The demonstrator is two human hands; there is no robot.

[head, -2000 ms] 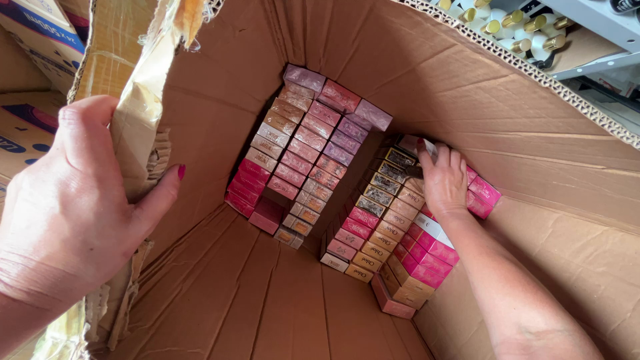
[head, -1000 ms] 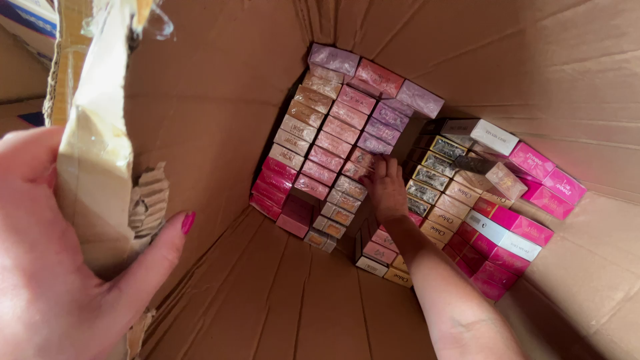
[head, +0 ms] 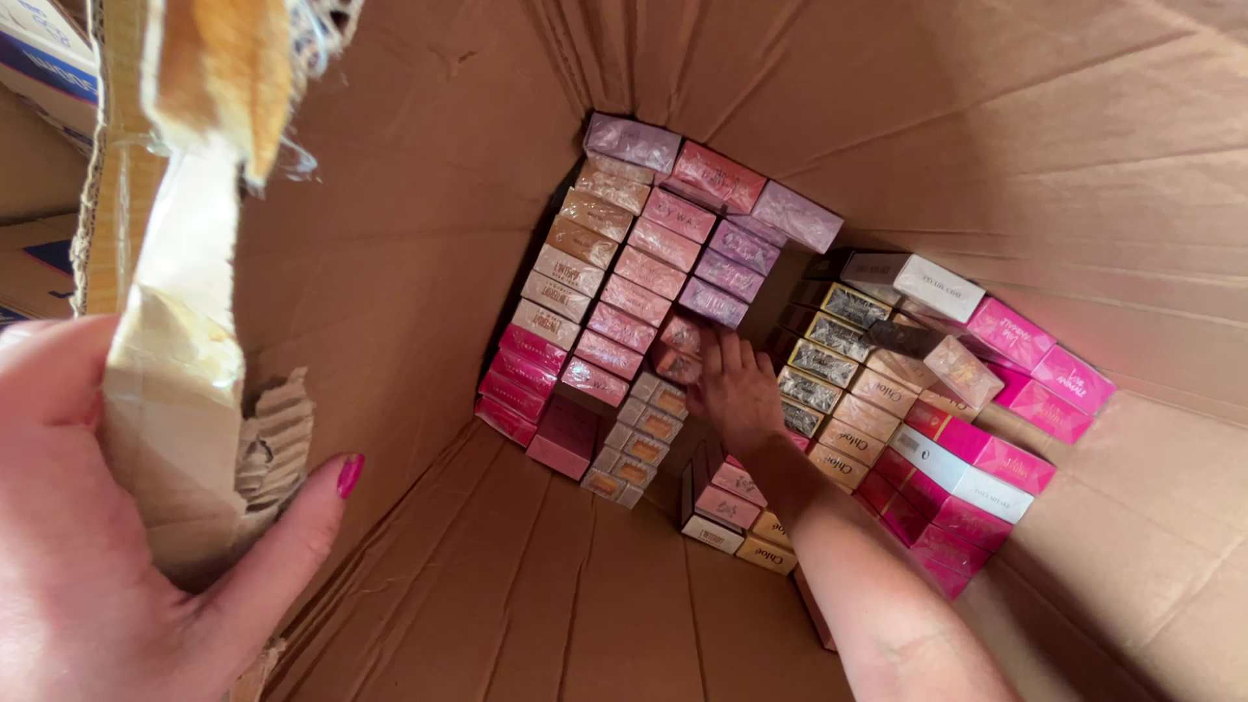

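My left hand (head: pixel 127 546) grips the torn upper edge of a large cardboard box (head: pixel 185 439), its thumb on the inner side. Deep inside, my right hand (head: pixel 736 390) touches small pinkish boxes (head: pixel 680 341) in the left group of stacked packages; its fingertips are partly hidden, so whether it grips one cannot be told. Pink wrapped boxes (head: pixel 636 297) and purple ones (head: pixel 721 299) stand in columns around them, with small grey boxes (head: pixel 645 448) just below. Right of the hand is a second group, with gold-edged black boxes (head: pixel 824 361) and beige Chloé boxes (head: pixel 858 439).
Creased cardboard walls (head: pixel 975 117) surround the stacks. A loose pale box (head: pixel 962 370) lies tilted on the right group, near a white box (head: pixel 938 288) and bright pink boxes (head: pixel 1014 331). Other printed cartons (head: pixel 39 263) stand outside at the left.
My right hand has moved from the right group of boxes to the left group. The loose pale box now lies tilted on the right group. The view has moved closer into the carton.
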